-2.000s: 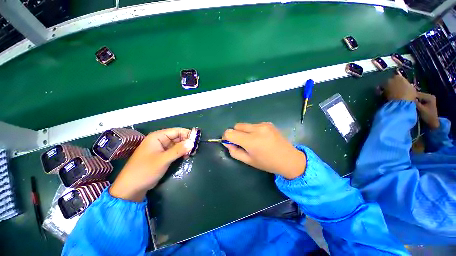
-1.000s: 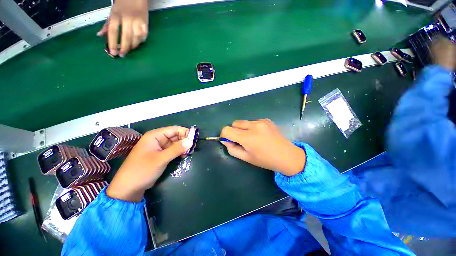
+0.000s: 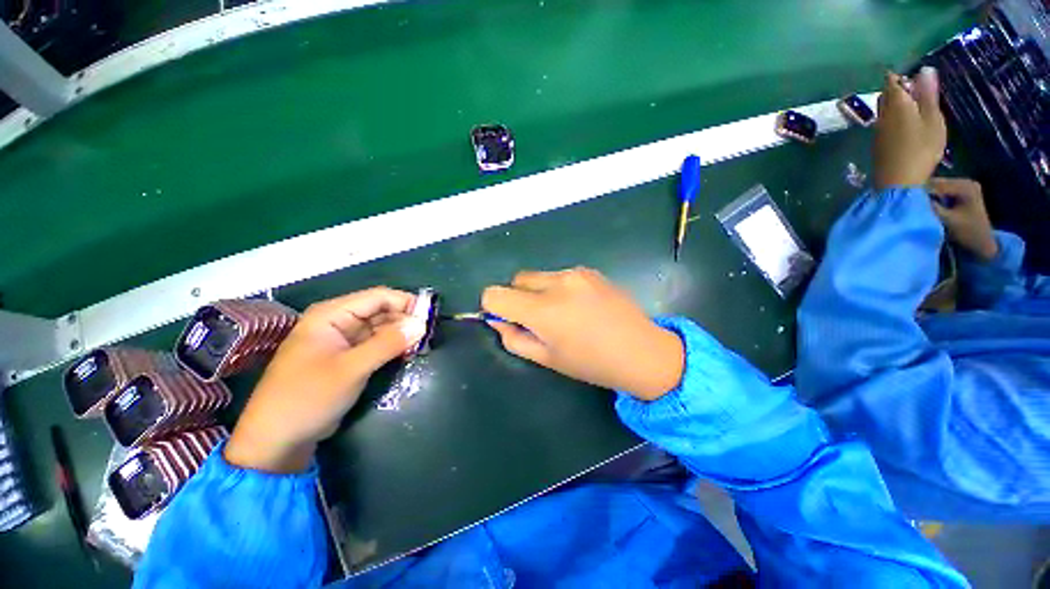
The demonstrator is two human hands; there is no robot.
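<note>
My left hand (image 3: 328,366) holds a smartwatch case (image 3: 427,321) on edge between thumb and fingers, at the middle of the mat. My right hand (image 3: 584,328) grips a precision screwdriver (image 3: 465,316); its thin shaft points left and its tip meets the face of the case. The exact contact point is too small to tell. A loose heap of tiny silvery screws or pins (image 3: 403,388) lies on the dark green mat just below the case. Stacked watch housings (image 3: 207,342) stand in several columns left of my left hand.
A blue-handled screwdriver (image 3: 687,196) lies near the white rail (image 3: 380,224). A zip bag (image 3: 766,242) lies right of it. One watch case (image 3: 493,147) is on the green belt. Another worker's hands (image 3: 910,132) are at right, near black trays (image 3: 993,104). Tweezers (image 3: 67,483) lie far left.
My hands keep the same hold. The belt's watch case has moved right. The hand over the belt and the case under it are gone from view. The neighbour's arm has come back left.
</note>
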